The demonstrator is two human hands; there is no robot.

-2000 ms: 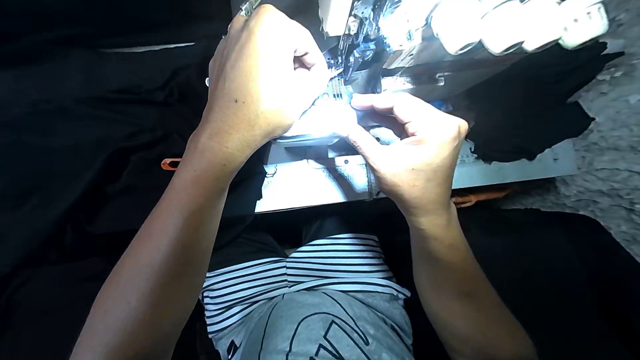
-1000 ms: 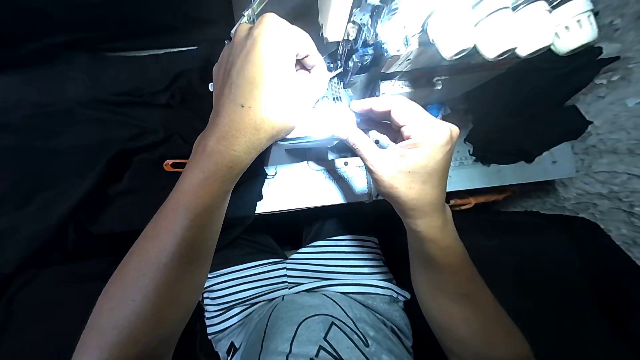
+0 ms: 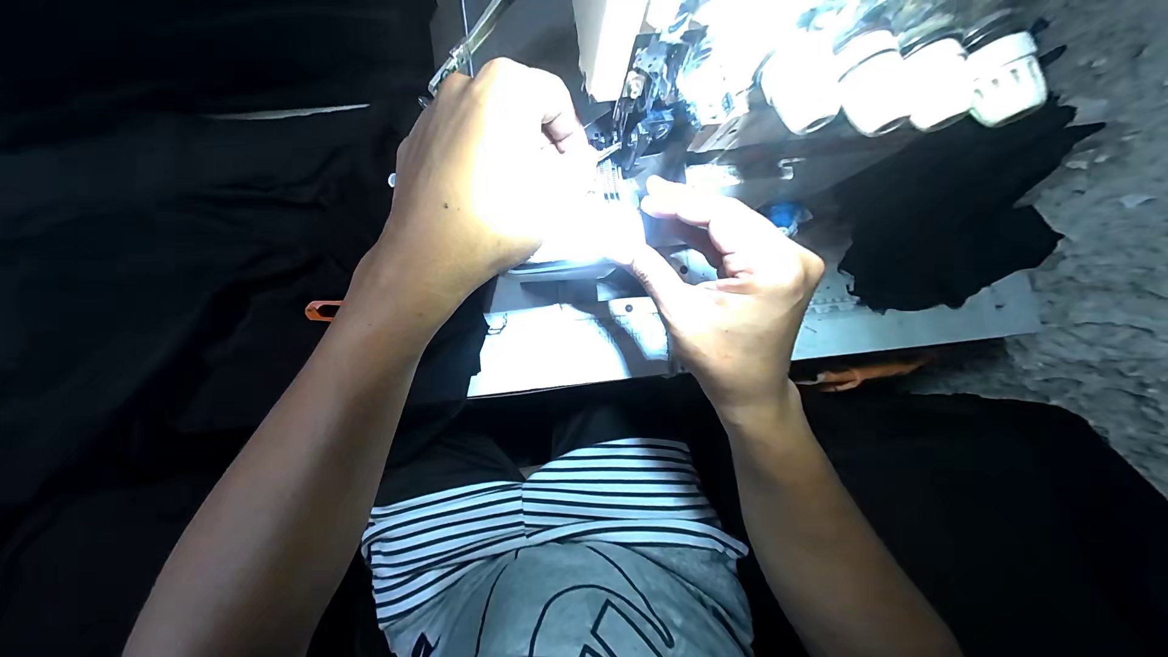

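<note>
My left hand (image 3: 484, 173) is bent over the brightly lit working area of what looks like an industrial sewing machine (image 3: 657, 91). Its fingertips are lost in glare, so what they hold cannot be told. My right hand (image 3: 739, 283) is just to the right, thumb and forefinger parted slightly beside the same bright spot; glare hides whether something thin lies between them. Several fine threads or metal prongs (image 3: 610, 178) show between the two hands, below the machine's dark metal parts.
White knobs or caps (image 3: 1004, 82) line the upper right. Black fabric (image 3: 958, 219) lies at the right of the pale machine bed (image 3: 566, 347), and more black cloth (image 3: 182, 228) spreads at left. An orange-handled tool (image 3: 322, 310) is beside my left wrist. A rough grey surface (image 3: 1104, 301) borders the right.
My right thumb and forefinger look slightly farther apart than before. My left hand stays at nearly the same spot.
</note>
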